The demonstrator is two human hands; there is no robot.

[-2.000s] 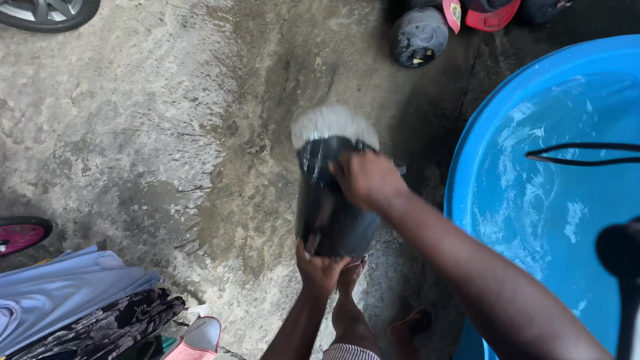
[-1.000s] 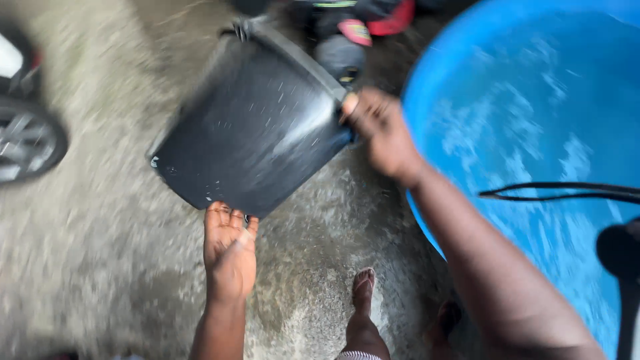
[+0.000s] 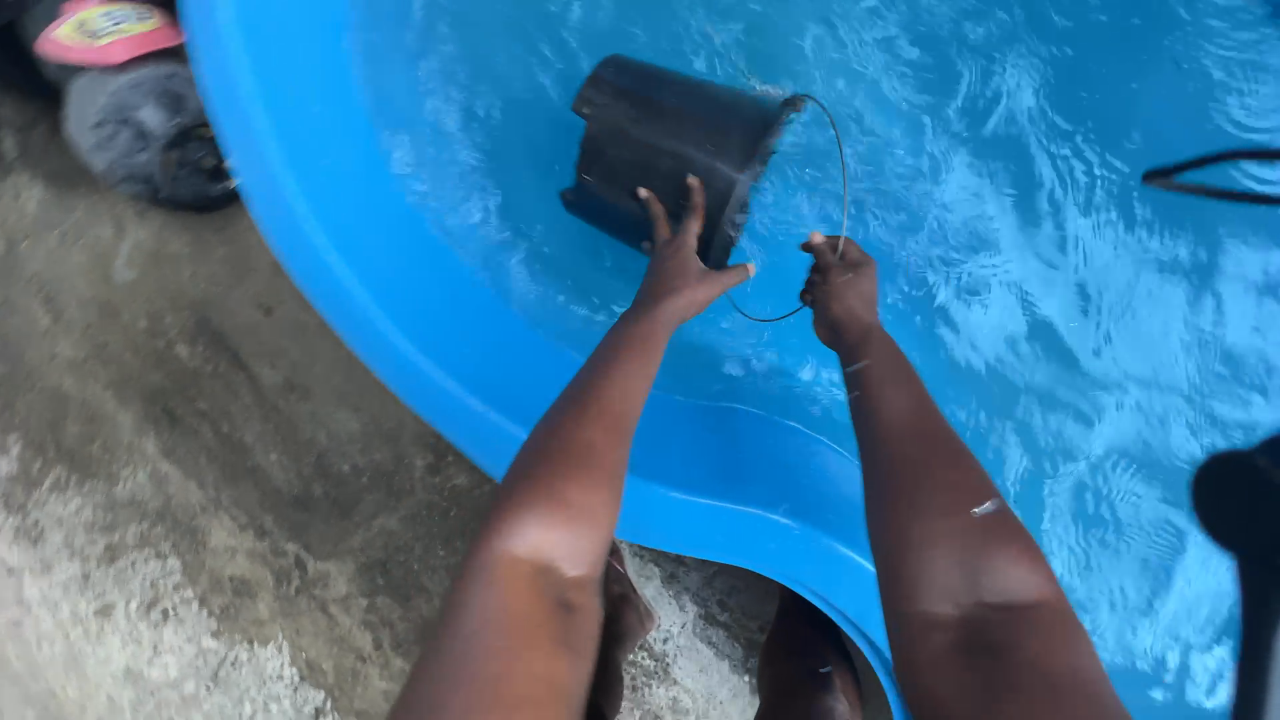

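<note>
A black plastic bucket (image 3: 665,150) lies tilted on its side in the water of a blue plastic pool (image 3: 390,360), its mouth facing right. My left hand (image 3: 685,250) rests on the bucket's side near the rim, fingers spread. With my right hand (image 3: 840,285) I grip the bucket's thin wire handle (image 3: 843,170), which loops out from the rim. How much water is inside the bucket cannot be seen.
A black cord loop (image 3: 1215,175) shows at the right, above a dark rounded object on a shaft (image 3: 1240,500). Left of the pool, a dark grey bundle (image 3: 145,130) and a pink item (image 3: 110,30) lie on the concrete floor (image 3: 200,430).
The bucket has moved from over the concrete floor into the pool. My right hand now holds its wire handle, and water was pouring from the bucket earlier. The view has shifted toward the pool.
</note>
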